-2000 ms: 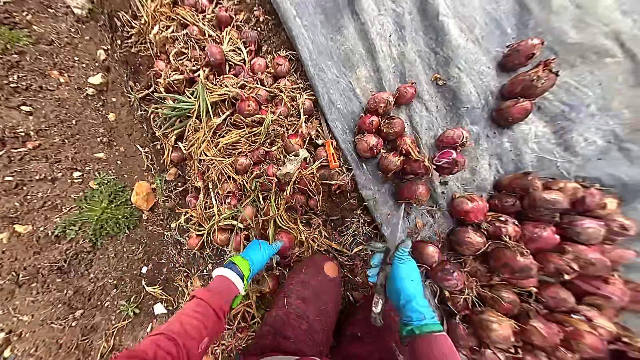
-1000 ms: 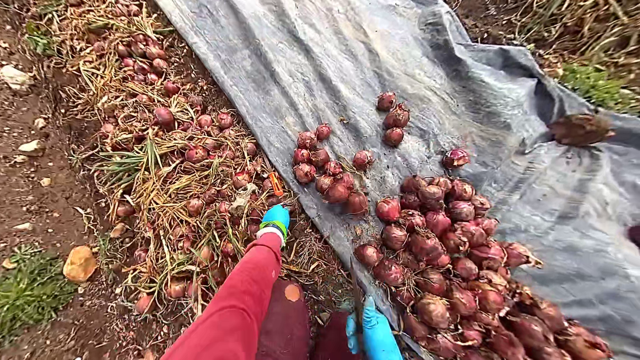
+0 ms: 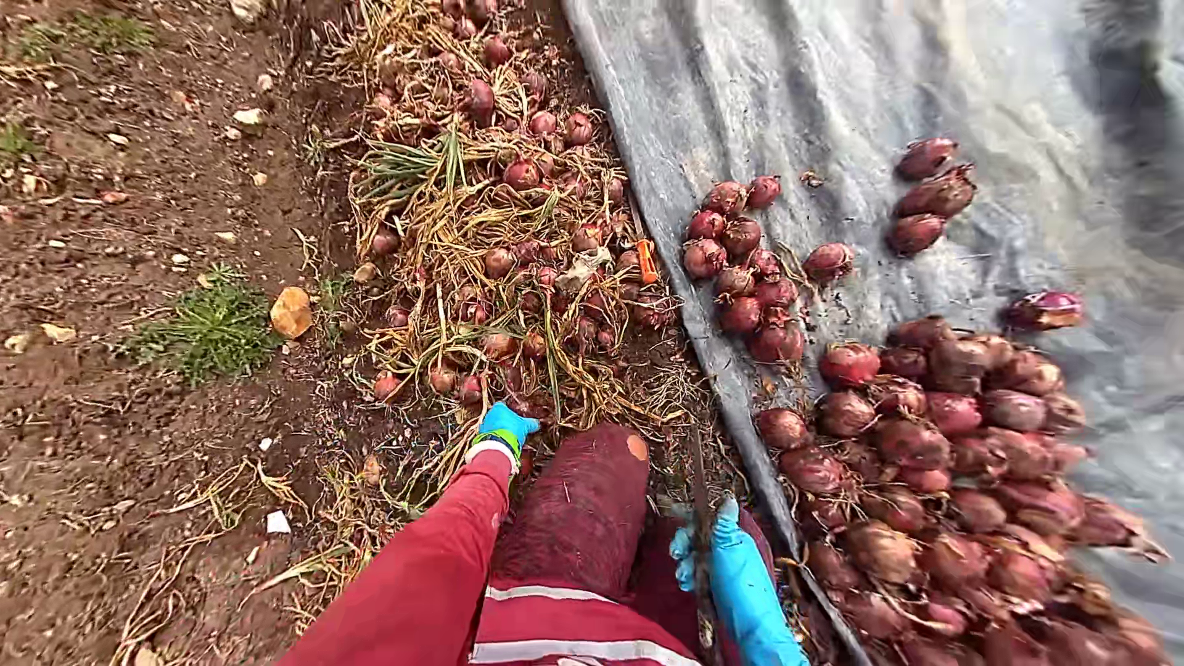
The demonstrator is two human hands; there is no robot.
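Note:
My left hand [image 3: 507, 424], in a blue glove, reaches down to the row of pulled red onions [image 3: 499, 346] with dry tops, just left of my knee. Its fingers are partly hidden, so whether it grips an onion does not show. In my right hand [image 3: 731, 564], also gloved in blue, is a long metal blade [image 3: 700, 490], perhaps a knife or shears, pointing forward beside my thigh. A large pile of topped red onions [image 3: 953, 462] lies right of this hand on a grey plastic sheet [image 3: 832, 120]. A smaller onion cluster [image 3: 740, 268] rests near the sheet's edge.
An orange-handled tool [image 3: 647, 261] lies among the onions by the sheet. Several loose onions [image 3: 934, 194] sit farther out on it. Bare soil with small stones, a green weed [image 3: 208, 328] and a tan stone [image 3: 291, 313] stretches along the left.
My left hand has moved from near the orange tool back toward my knee, at the near end of the onion row. The blade stays in my right hand. The view has shifted.

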